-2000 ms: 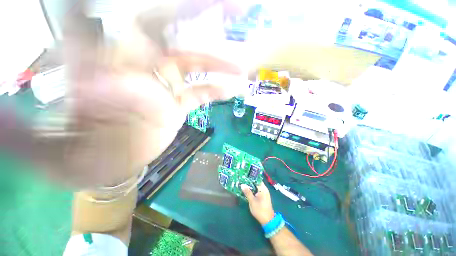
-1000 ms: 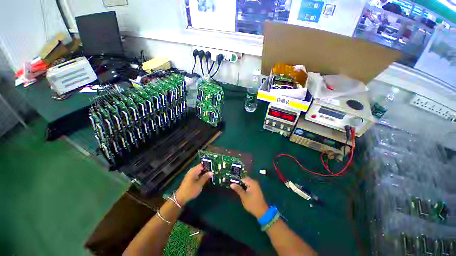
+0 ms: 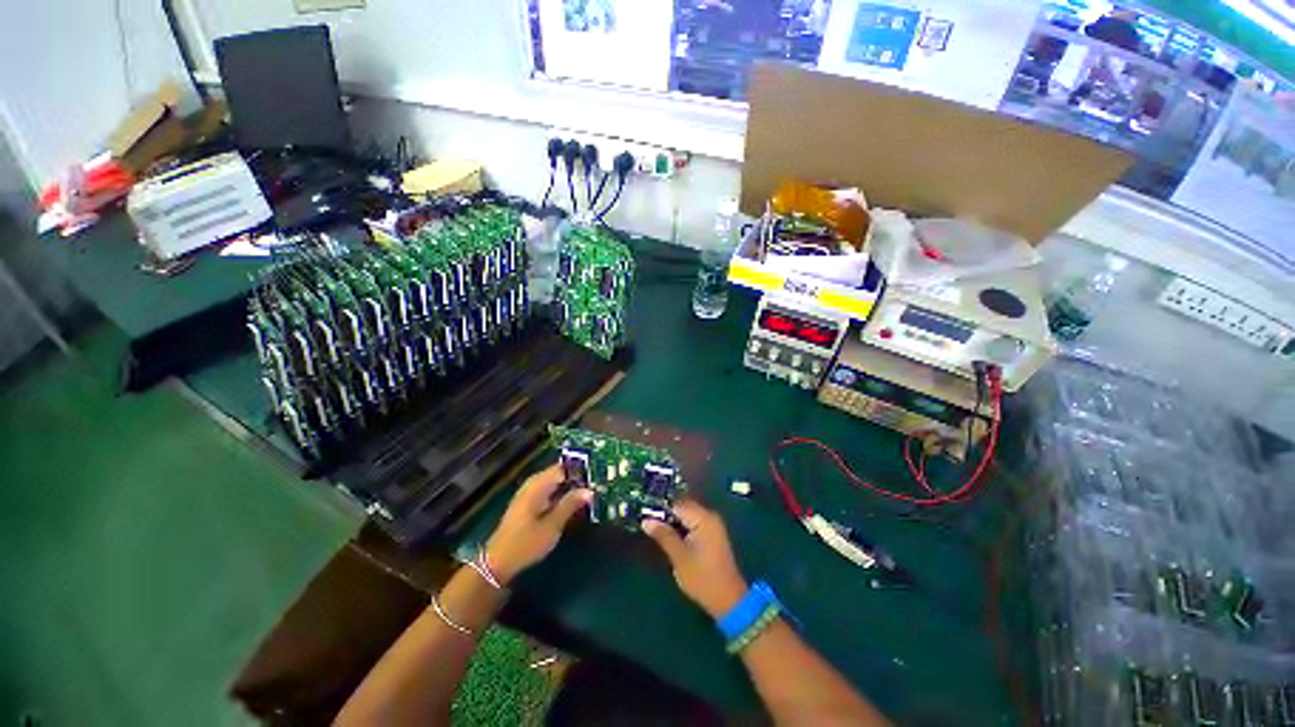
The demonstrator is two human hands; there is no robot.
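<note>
A green board panel [image 3: 619,479] with dark display blocks is held level above the brown pad [image 3: 679,452]. My left hand [image 3: 533,520] grips its left end, thumb on top. My right hand [image 3: 696,544] grips its right end, thumb near the dark block. The panel and hands hide part of the pad. A small white piece [image 3: 741,487] lies on the mat to the right of the panel.
Slotted rack [image 3: 469,426] with upright panels [image 3: 398,327] at left; another panel [image 3: 594,290] stands behind. Power supply [image 3: 793,341], meter [image 3: 944,330] and red lead [image 3: 852,490] at right. Stacked blister trays [image 3: 1136,497] far right. Open cardboard box [image 3: 320,625] below the bench edge.
My left hand has come down from in front of the camera and now grips the panel's left end. The panel, held earlier by my right hand alone, has moved slightly left and turned level.
</note>
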